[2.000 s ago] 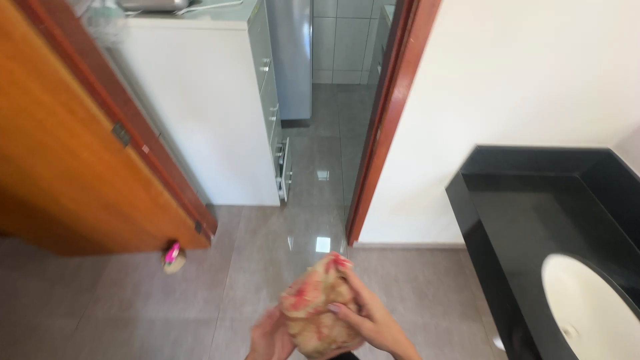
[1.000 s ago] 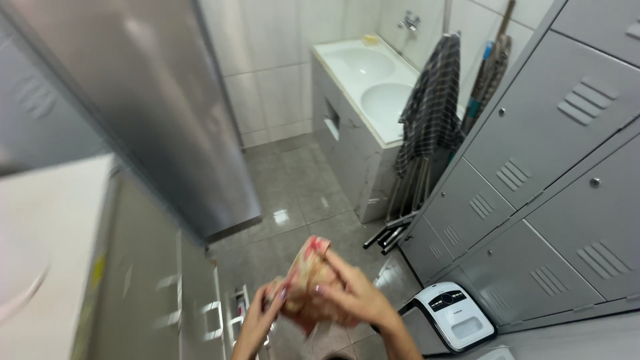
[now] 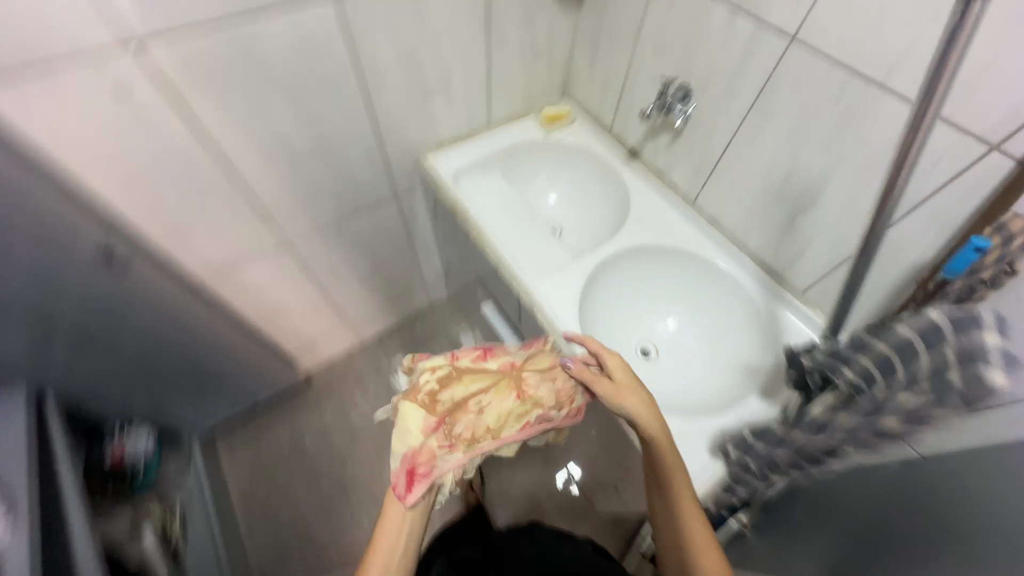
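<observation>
A pink and cream patterned cloth with a frayed edge is spread between my hands, above the floor and beside the front edge of a white double-basin sink. My right hand pinches the cloth's right end, thumb and fingers closed on it. The cloth covers my left hand; only the wrist and forearm show below its left end, so the left fingers are hidden.
A chrome tap is on the tiled wall above the sink, and a yellow sponge lies in its far corner. Checked dark cloths hang by a metal pole at right. An open drawer with items is at lower left.
The view has moved from the doorway into the tiled room, close to the sink. The cloth, bunched up in both hands earlier, is now spread wider, with my hands farther apart.
</observation>
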